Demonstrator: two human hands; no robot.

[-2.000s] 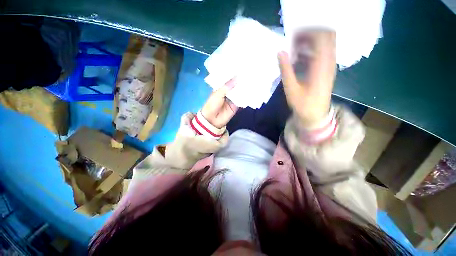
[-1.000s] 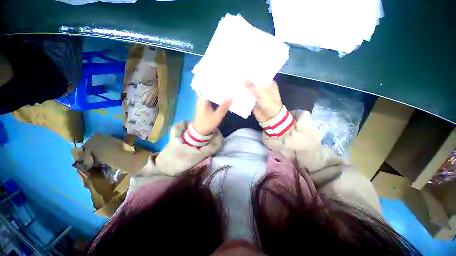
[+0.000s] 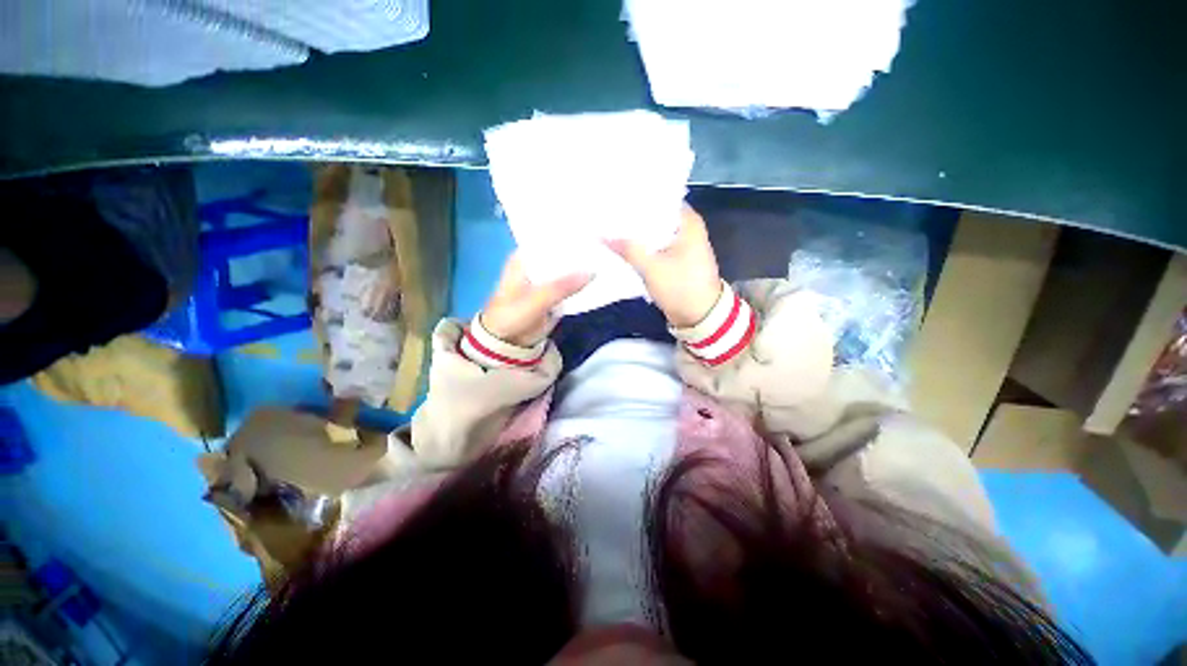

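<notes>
A bundle of thin white sheets [image 3: 592, 176] is held in front of me at the near edge of the green bench [image 3: 547, 72]. Its edges are ragged and the white is too bright to show single sheets. My left hand [image 3: 527, 299] grips its lower left corner, with the thumb on top. My right hand [image 3: 680, 271] grips its lower right side, thumb on top; the other fingers are partly hidden. A larger pile of white sheets [image 3: 768, 52] lies on the bench beyond, cut off by the top edge.
Ribbed pale stacked trays [image 3: 169, 37] stand at the bench's upper left. A blue stool [image 3: 247, 273], a person's dark-clothed part [image 3: 78, 280] and a long open carton [image 3: 423, 286] are left. A clear plastic bag [image 3: 859, 293] and brown cartons [image 3: 983, 312] are right, below the bench.
Both hands have kept hold of the bundle, now turned squarer to the bench and slightly lower. The view has shifted, bringing in the ribbed stacks. Earlier my right hand was by the larger pile.
</notes>
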